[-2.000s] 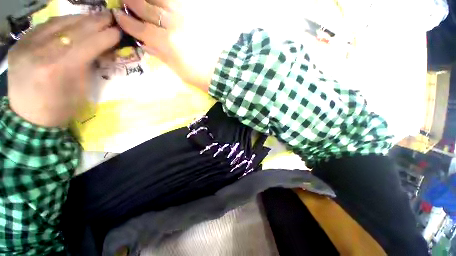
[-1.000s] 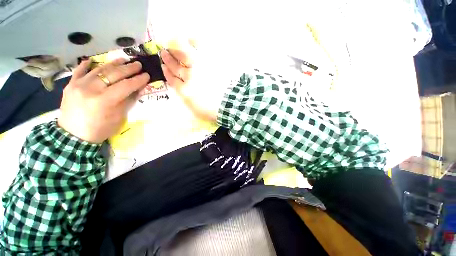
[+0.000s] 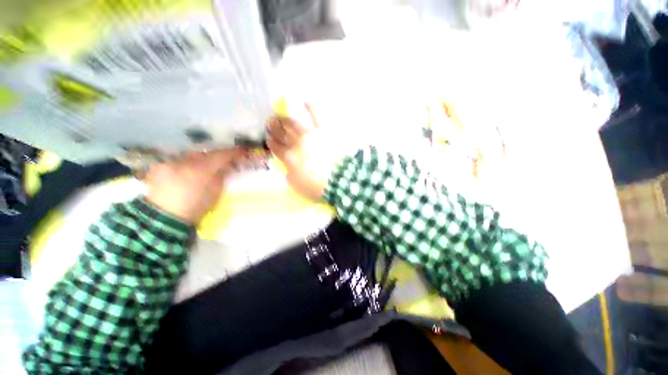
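Observation:
The picture is blurred. My left hand (image 3: 189, 182) reaches to the lower edge of the white sewing machine head (image 3: 161, 95), fingers partly hidden by it. My right hand (image 3: 291, 152) is just right of it, fingers bent. Between the fingertips is a small dark piece of black strap (image 3: 254, 145), which both hands appear to hold; its buckle cannot be made out. The needle and presser foot are not clear. A pile of black straps (image 3: 249, 304) lies across my lap, with a row of shiny metal buckles (image 3: 355, 284) at its right end.
The white table (image 3: 542, 190) is overexposed. A blurred small tool, perhaps thread snips (image 3: 431, 135), lies right of my right hand near an orange cord (image 3: 476, 157). Clear plastic (image 3: 597, 77) is at the upper right edge. A dark heap (image 3: 16, 172) is at far left.
The view has swung up and left, so the machine head now fills the upper left. My hands, together on the black strap before, are still close together, now at the machine head's lower edge.

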